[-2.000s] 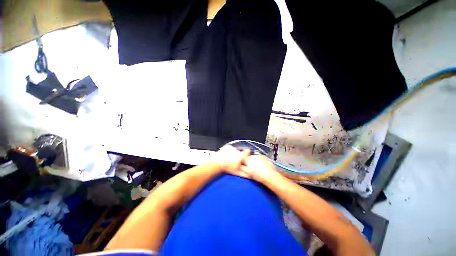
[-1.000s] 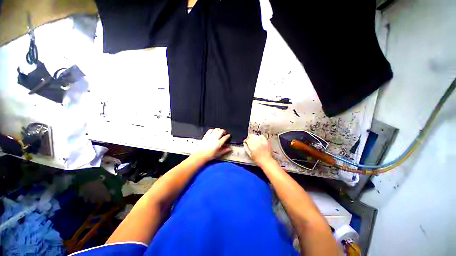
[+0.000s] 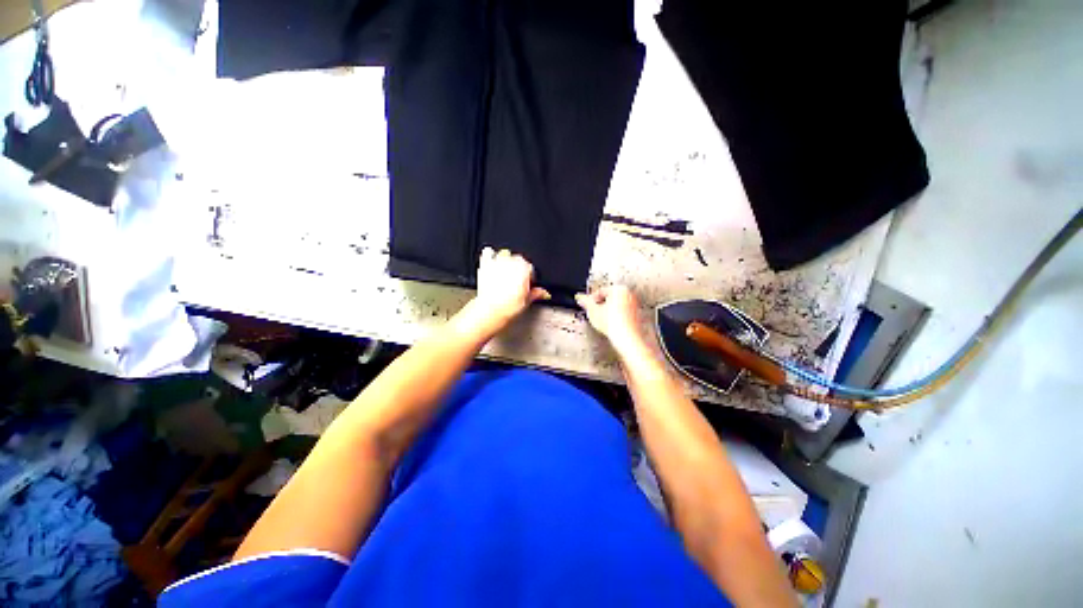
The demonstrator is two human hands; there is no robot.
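A black sleeve panel lies lengthwise on the white pressing table, its straight hem end near the front edge. My left hand is on the hem right of its middle, with thumb and fingers at the edge. My right hand is at the hem's right corner with its fingertips closed on the cloth edge. The fingers partly hide the hem between the hands. The steam iron rests on the table right of my right hand, its orange-brown handle up.
More black pieces lie at upper right and upper left. Dark interlining strips and scissors are at left. Iron hoses run off right. Thin dark strips lie beside the sleeve. Blue clothing is heaped at lower left.
The iron, held at the hem two seconds ago, now stands at right. Both hands have moved to the hem edge, and the lighter band seen at its left end no longer shows.
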